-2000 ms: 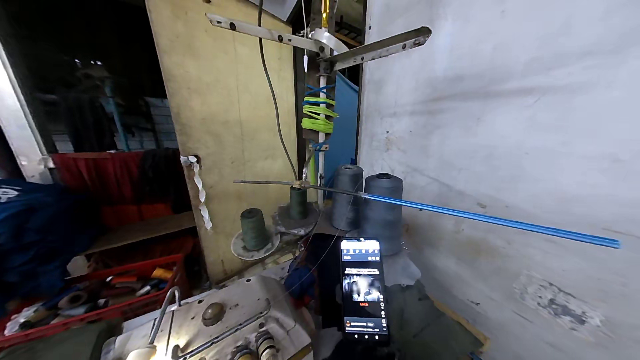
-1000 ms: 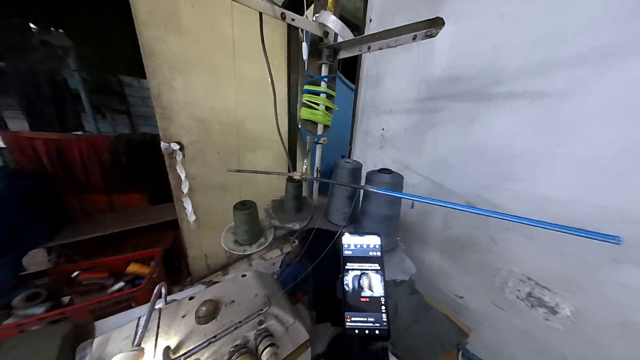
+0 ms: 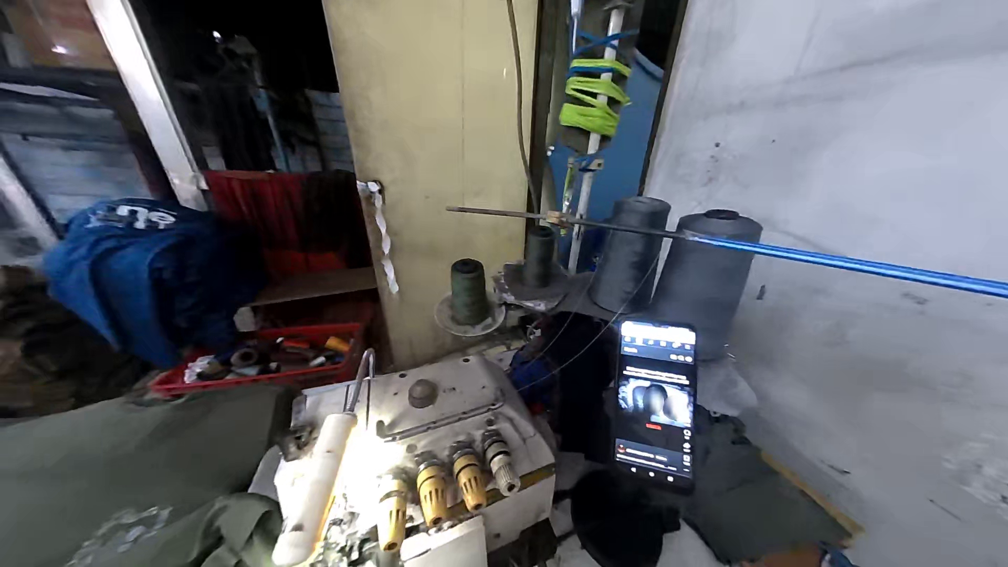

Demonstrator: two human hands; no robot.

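My left hand is out of view. A small brown sliver beside something blue at the bottom right edge may be part of my right hand or arm; its fingers cannot be made out. An overlock sewing machine (image 3: 449,402) stands at the bottom centre, with several tension knobs (image 3: 469,476) on its front. A lit white lamp (image 3: 319,484) shines beside them. To the right, a smartphone (image 3: 655,402) stands upright with its screen on. Olive green fabric (image 3: 150,465) lies left of the machine, and more dark green fabric (image 3: 756,472) lies right of the phone.
Behind the machine stand a green thread cone (image 3: 468,291), a smaller cone (image 3: 539,256) and large grey cones (image 3: 630,252). A rod with a blue sleeve (image 3: 850,265) crosses before them. At left are a red basket (image 3: 260,378) of spools and blue fabric (image 3: 150,276). A wall (image 3: 866,378) bounds the right.
The view has shifted and now shows more of the machine's front, with its knobs and lamp, and the green fabric at left. No object has plainly moved.
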